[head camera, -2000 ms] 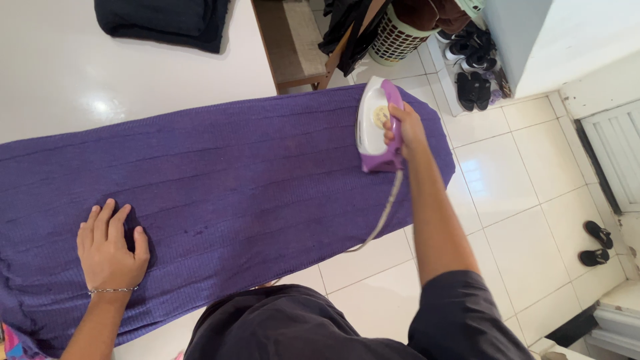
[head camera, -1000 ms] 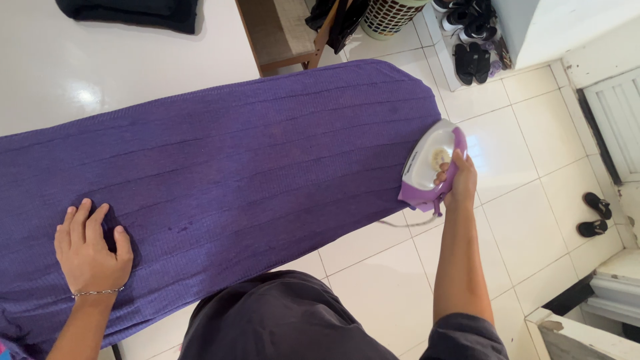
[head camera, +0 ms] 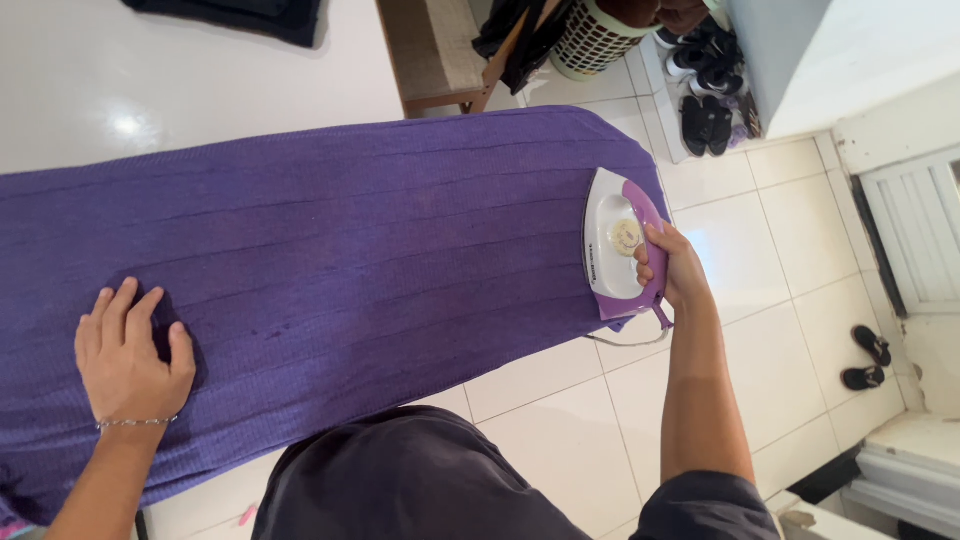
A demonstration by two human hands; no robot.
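A ribbed purple cloth (head camera: 390, 247) lies spread over a long board with a rounded right end. On it, near that end, rests a white and purple electric iron (head camera: 619, 247), its tip toward the top of the view. My right hand (head camera: 671, 262) grips the iron's purple handle. The grey cord (head camera: 630, 343) leaves the iron's rear and hangs past the near edge of the cloth. At the left, my left hand (head camera: 135, 352) lies palm down on the cloth, fingers spread, with a chain bracelet at the wrist.
Beyond the board stands a white table (head camera: 225, 90) bearing a folded dark garment (head camera: 247, 16). A wooden bench (head camera: 442, 52) and a laundry basket (head camera: 592, 45) are at the top. Shoes (head camera: 705, 124) line the wall, and sandals (head camera: 866, 360) lie on the floor tiles at the right.
The iron in my right hand was farther from the board's near edge two seconds ago, then moved to the near right edge; now it sits slightly back from there. My left hand stays on the cloth.
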